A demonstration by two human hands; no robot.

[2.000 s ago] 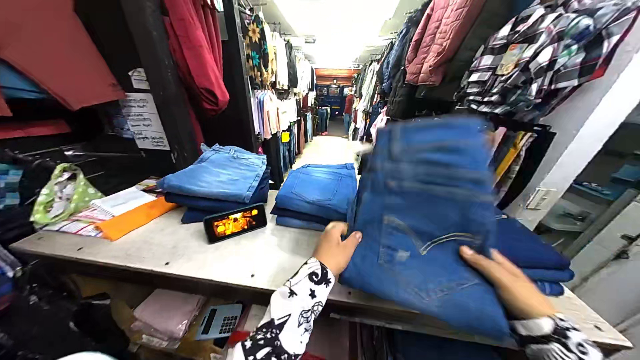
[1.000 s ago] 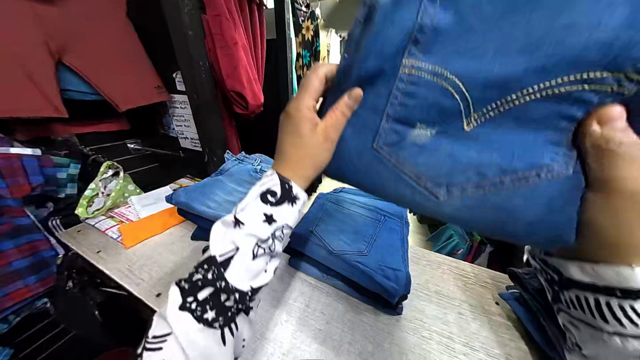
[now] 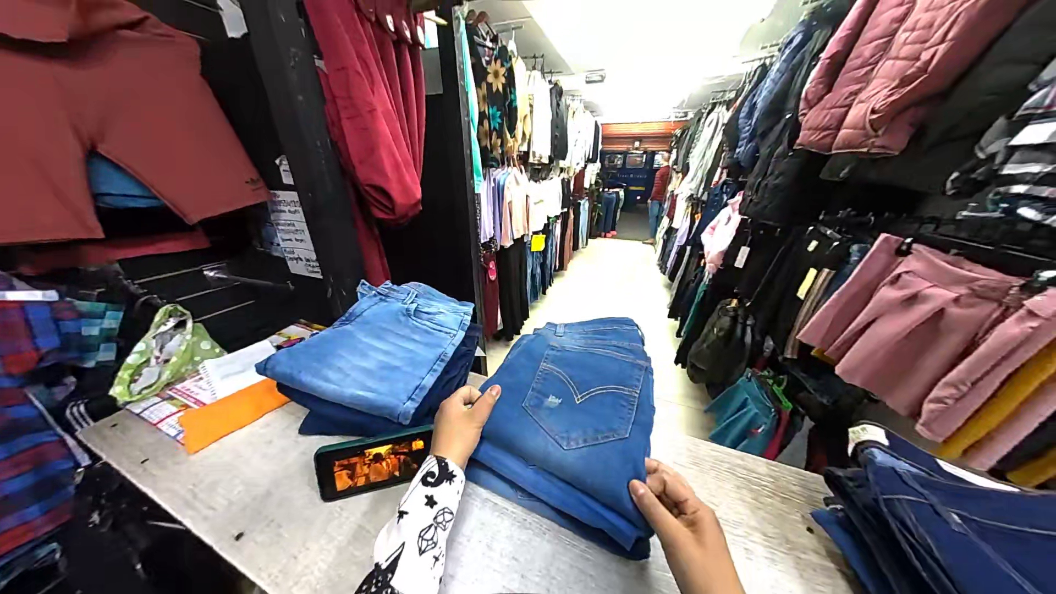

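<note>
A folded pair of blue jeans (image 3: 577,404), its back pocket with pale stitching facing up, lies on top of a stack of folded jeans in the middle of the counter. My left hand (image 3: 464,421) grips its left edge, thumb on top. At the lower right corner, my right hand (image 3: 681,516) holds the edge between thumb and fingers. Just left stands a second stack, with lighter blue jeans (image 3: 379,346) on top. A phone (image 3: 371,464) with a lit screen leans in front of that stack. Dark blue jeans (image 3: 949,520) are piled at the right.
The grey wooden counter (image 3: 214,503) carries an orange cloth-like piece (image 3: 231,415), papers (image 3: 239,369) and a green dotted bag (image 3: 169,355) at the left. Clothes racks line both sides of an aisle (image 3: 615,280) beyond. Pink shorts (image 3: 924,322) hang at the right.
The jeans with the stitched pocket, held up in both hands before, now rest on the middle stack. Both hands have come down with them. The view has shifted.
</note>
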